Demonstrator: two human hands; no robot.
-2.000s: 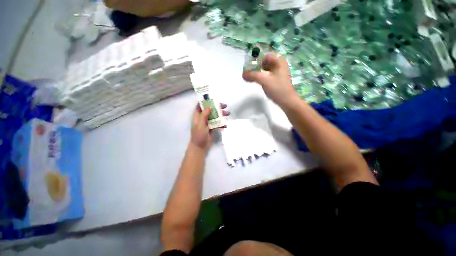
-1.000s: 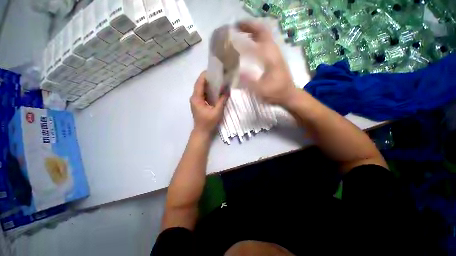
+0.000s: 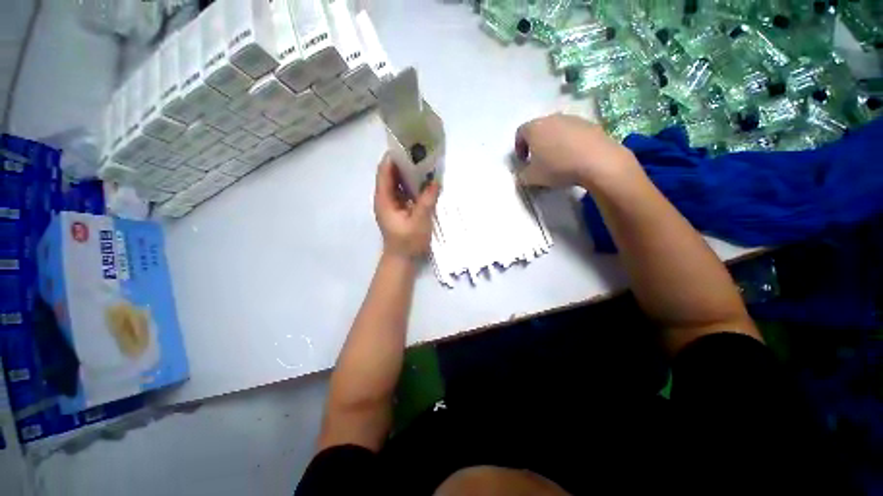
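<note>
My left hand [image 3: 405, 211] holds an upright white carton [image 3: 411, 126] with its top flap open. A black bottle cap [image 3: 418, 152] shows inside the carton. My right hand [image 3: 562, 152] is to the right, low over the far right corner of a row of thin white strips [image 3: 487, 218] with dark tips. Its fingers are curled, and the fingertips are partly hidden, so I cannot tell whether they grip a strip. The strips lie side by side on the table near its front edge.
White cartons [image 3: 237, 116] are stacked at the back left. Green bottles with black caps [image 3: 716, 77] are heaped at the back right, with a blue cloth [image 3: 745, 194] along their near side. A blue-and-white food box [image 3: 116, 305] stands at the left edge of the white table [image 3: 261, 271].
My right hand has moved away from the carton to the right, beside the strips. The carton in my left hand now shows its open top and the cap inside.
</note>
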